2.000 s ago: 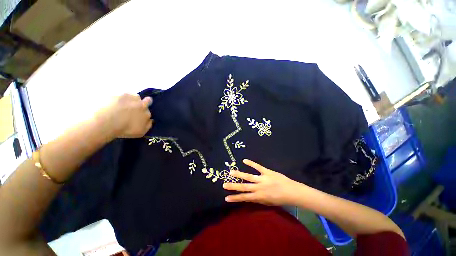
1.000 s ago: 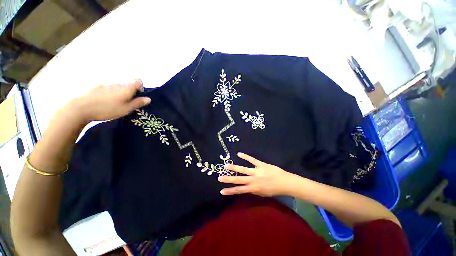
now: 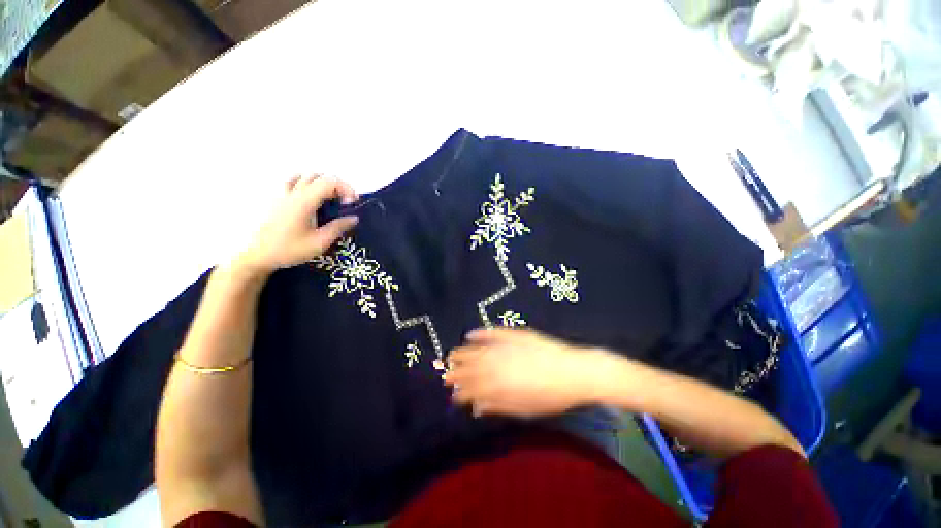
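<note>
A black top [image 3: 609,217] lies spread on the white table [image 3: 413,62], its neck edge away from me. Neckline embroidery [image 3: 355,270] of cream-gold flowers and stepped lines shows on both sides of the chest. My left hand [image 3: 310,222] grips the top's shoulder by the neck, thumb and fingers closed on the cloth. My right hand [image 3: 526,373] is at the lower end of the embroidery with bent fingers and covers part of it; whether it grips the cloth cannot be told. A plain sleeve [image 3: 114,397] stretches left.
A blue bin [image 3: 805,382] stands right of the table, partly under the embroidered right end of the top. A dark pen [image 3: 756,186] lies at the table's right edge, near white material [image 3: 815,46]. Papers [image 3: 36,299] lie at the left edge. Cardboard boxes [image 3: 108,57] are upper left.
The top has shifted right and its left sleeve now lies stretched out. My left hand has moved right along with the shoulder. My right hand's fingers, spread before, are now bent together.
</note>
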